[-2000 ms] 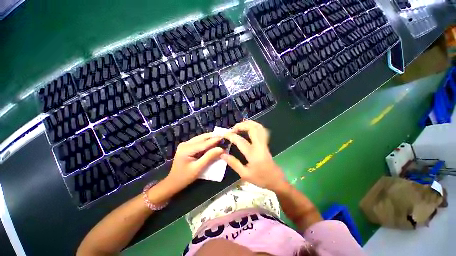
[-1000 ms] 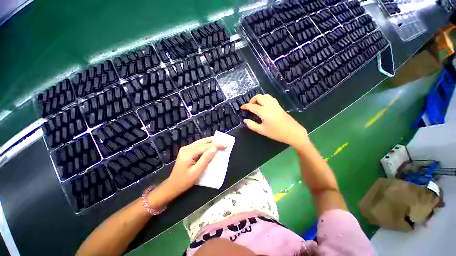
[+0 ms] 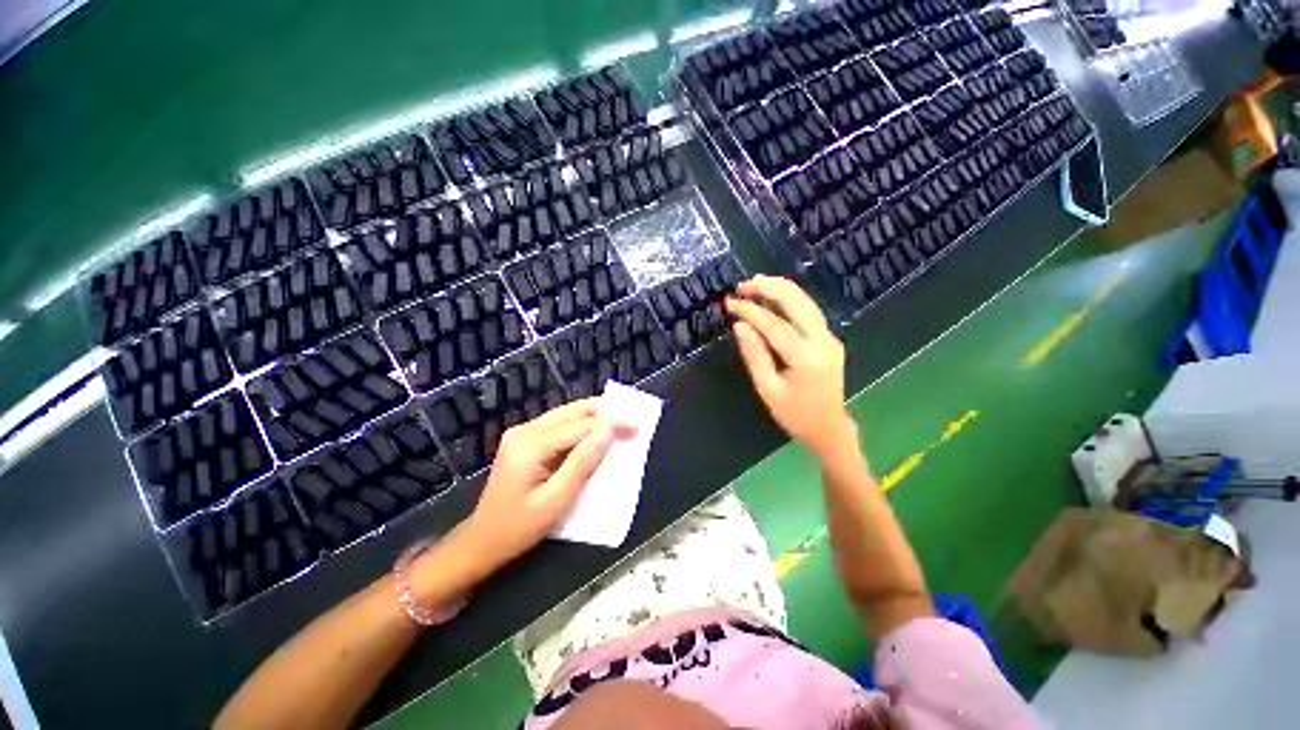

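My left hand [image 3: 542, 468] holds a white label strip [image 3: 616, 478] between thumb and fingers, over the dark bench in front of me. My right hand [image 3: 788, 347] is at the near right corner of the blister tray [image 3: 667, 245], its thumb and index fingertips close together at the end pocket of black parts [image 3: 699, 305]. Whether a part is between those fingertips cannot be made out. The clear tray holds slanted rows of black parts; one pocket near its right end shows silvery and without parts.
A second, thicker-looking tray of black parts [image 3: 912, 143] lies to the right. A phone-like object [image 3: 1085, 183] lies at the bench edge beside it. A shiny green strip [image 3: 285, 72] runs beyond the trays. Brown paper packaging [image 3: 1133, 578] and blue bins [image 3: 1237, 271] are at the right.
My right hand left the label strip and went right to the tray's corner pocket; its fingertips have since drawn closer together. My left hand still holds the strip.
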